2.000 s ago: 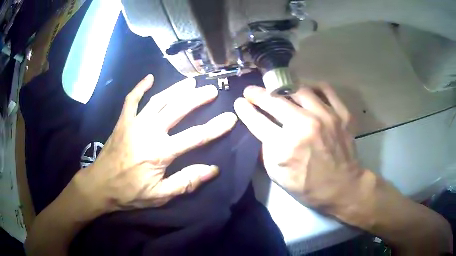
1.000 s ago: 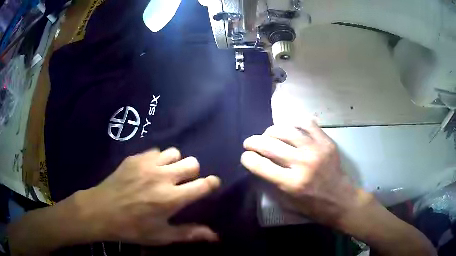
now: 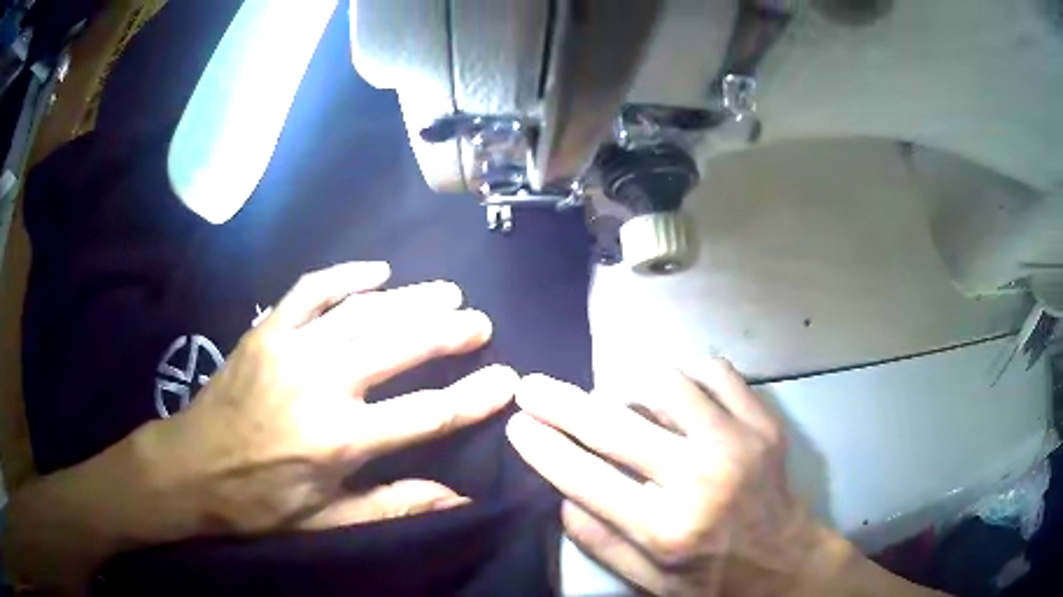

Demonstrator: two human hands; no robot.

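Observation:
A dark navy garment panel [image 3: 385, 198] lies over the machine bed and under the presser foot [image 3: 499, 216]. Its white round logo [image 3: 189, 376] shows partly beside my left hand. My left hand [image 3: 315, 402] lies flat on the panel with fingers spread, below and left of the foot. My right hand [image 3: 688, 466] rests at the panel's right edge, its index and middle fingertips on the cloth, close to my left index fingertip. Neither hand grips anything that I can see. The cloth below the hands folds toward the lap.
The sewing machine head [image 3: 466, 70] is above the work, with a dark and cream ribbed knob [image 3: 655, 243] at its right. A long bright lamp [image 3: 239, 123] is at upper left. Yellow printed tape [image 3: 114, 53] runs along the left. Crumpled clear plastic [image 3: 1012, 504] is at far right.
Since one second ago, the view has shifted closer to the machine head. My left hand has moved up the cloth, its fingers now spread flat, and covers the lettering. The hands' fingertips are closer together.

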